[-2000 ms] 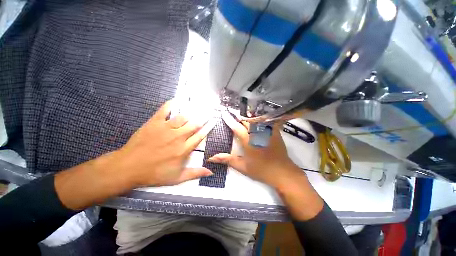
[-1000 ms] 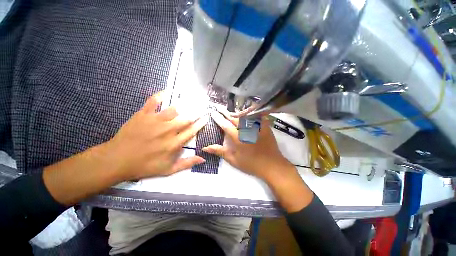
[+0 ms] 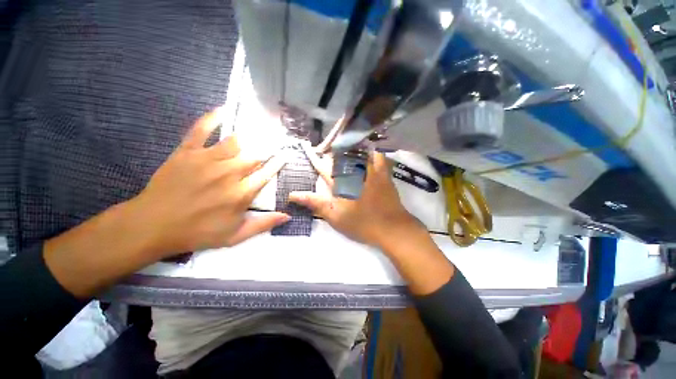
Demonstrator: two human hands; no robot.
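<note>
A narrow dark checked cloth strip (image 3: 296, 194) lies flat on the white table, its far end under the brightly lit presser foot (image 3: 296, 127). My left hand (image 3: 201, 189) is spread flat, fingertips on the strip's left side near the foot, thumb at its left edge. My right hand (image 3: 363, 207) has a fingertip near the foot and its thumb on the strip. It is beside the grey-blue block (image 3: 348, 176). Neither hand is closed around the strip. Glare hides the needle and the strip's far end.
The large checked cloth panel (image 3: 104, 111) covers the left side. The sewing machine head (image 3: 326, 44) with its ribbed knob (image 3: 471, 124) stands over the work. Black snips (image 3: 415, 178) and yellow-handled shears (image 3: 467, 207) lie right. The grey table edge (image 3: 296, 297) runs in front.
The view has shifted, so machine, hands and table appear further left and higher. The strip's near end is closer to the foot. My right index finger is raised beside the grey-blue block.
</note>
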